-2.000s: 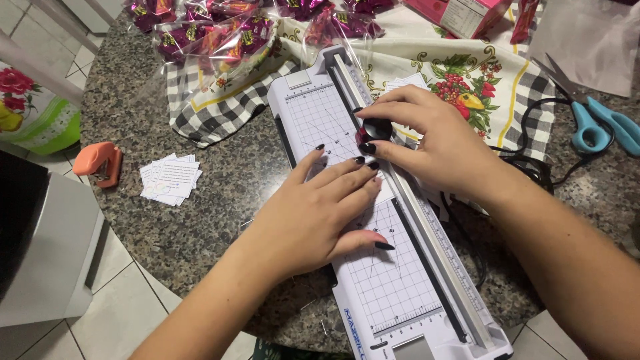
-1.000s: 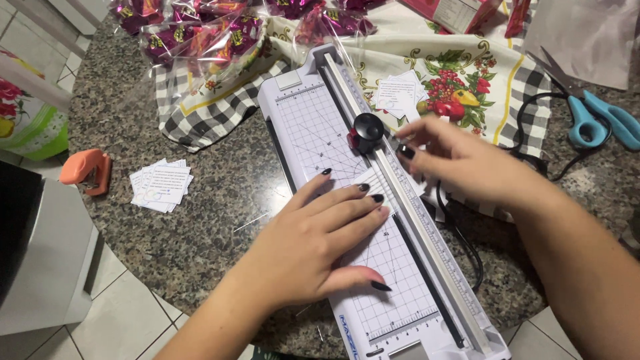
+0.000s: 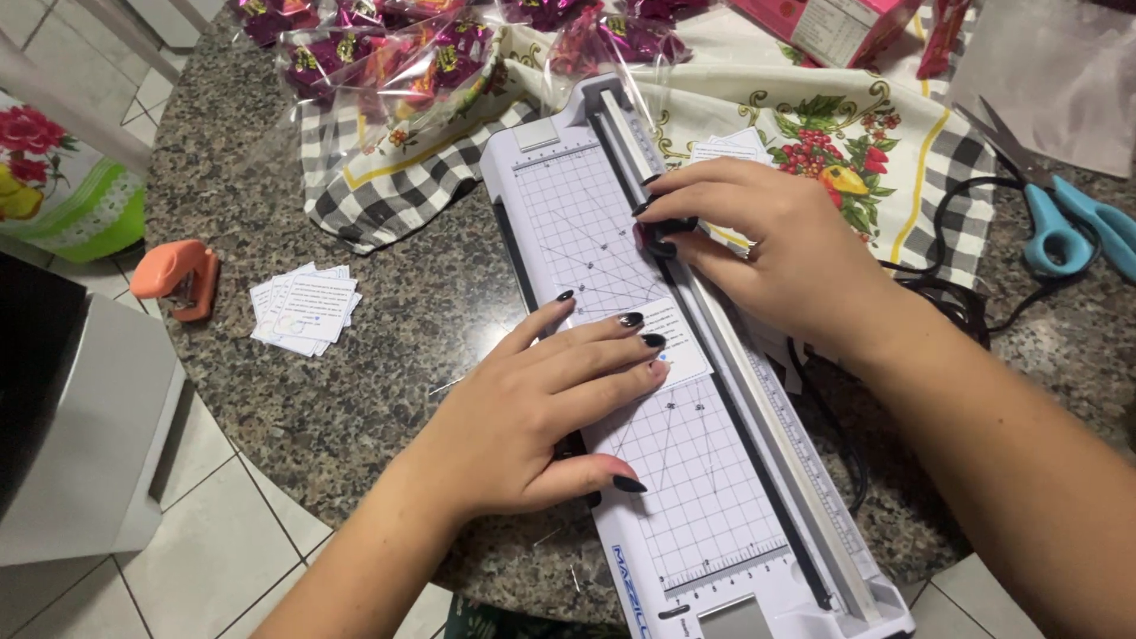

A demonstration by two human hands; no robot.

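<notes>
A white paper trimmer (image 3: pixel 710 479) with a printed grid lies lengthwise on the granite table. My left hand (image 3: pixel 568 390) rests flat with fingers spread, pressing a small printed paper card (image 3: pixel 683 355) against the grid beside the rail. My right hand (image 3: pixel 745 231) grips the black sliding cutter knob (image 3: pixel 666 238) on the rail, fingertips over it; the hand partly hides it. More printed cards (image 3: pixel 732 146) lie on the cloth beyond the rail, partly behind my right hand. A loose pile of printed cards (image 3: pixel 311 309) sits on the table to the left.
An orange hole punch (image 3: pixel 182 280) stands at the table's left edge. Wrapped sweets in clear bags (image 3: pixel 390 67) and a pink box (image 3: pixel 834 27) are at the back. A patterned cloth (image 3: pixel 887 133), blue-handled scissors (image 3: pixel 1056 222) and black cord (image 3: pixel 941 302) lie right of the trimmer.
My right hand was off the cutter knob one second ago and is on it again. The knob was uncovered then. My left hand has stayed on the card.
</notes>
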